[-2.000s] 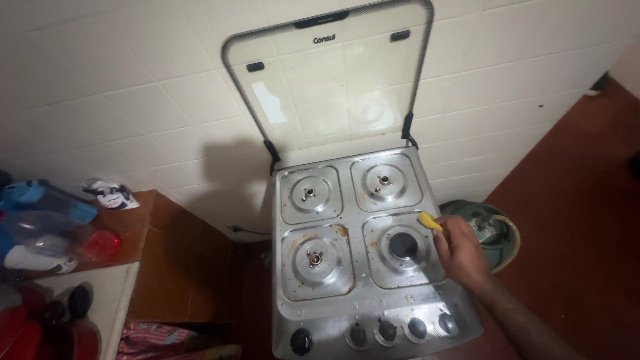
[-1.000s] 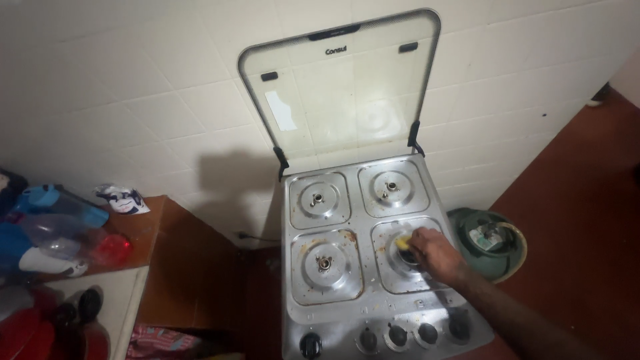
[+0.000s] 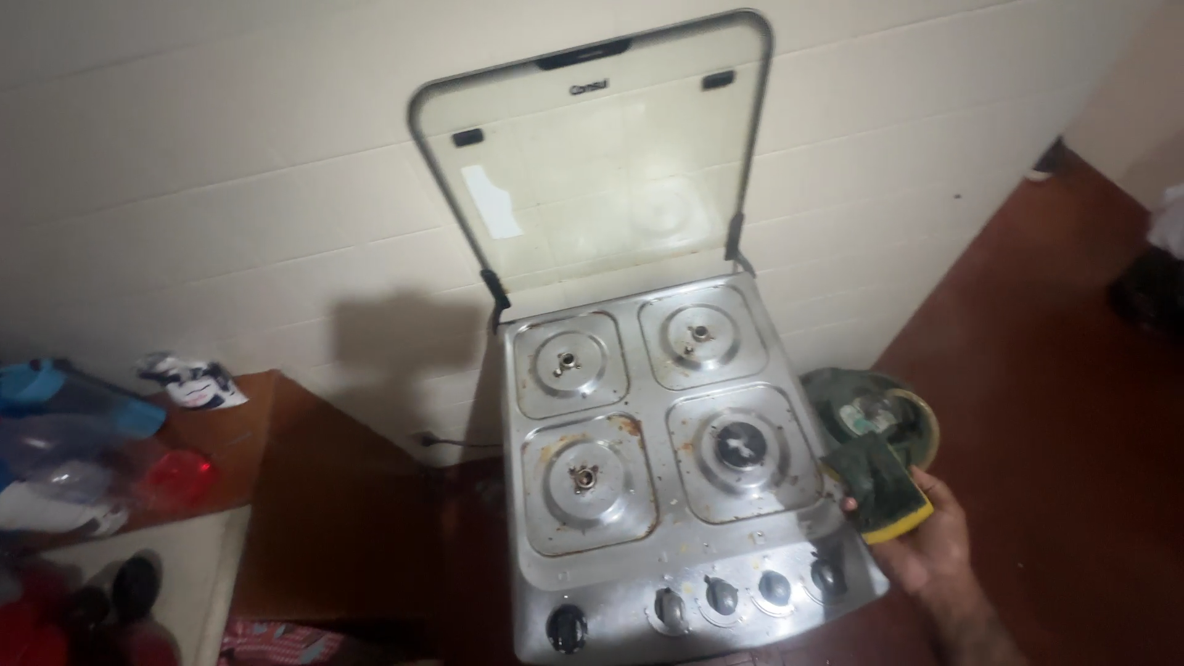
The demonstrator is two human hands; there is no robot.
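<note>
My right hand (image 3: 930, 536) holds a yellow and green scouring sponge (image 3: 879, 492) beside the right edge of a stainless steel gas stove (image 3: 661, 546), green side up. A dark burner cap (image 3: 741, 446) with pale marks covers the front right burner. The other burners, such as the front left one (image 3: 584, 478), are bare. Brown stains and small crumbs dot the stove top. Behind it the glass lid (image 3: 601, 185) stands raised against the wall. Several knobs (image 3: 721, 595) line the front panel. My left hand is out of view.
A green gas cylinder (image 3: 865, 416) stands on the red floor right of the stove. At left, a wooden cabinet (image 3: 324, 518) carries a blue-topped plastic container (image 3: 74, 398), a printed packet (image 3: 196, 381) and a red item (image 3: 180, 476). A white tiled wall runs behind.
My right hand has moved right, off the front right burner to the stove's edge. The sponge has turned so its green side shows. The burner cap is now in full view.
</note>
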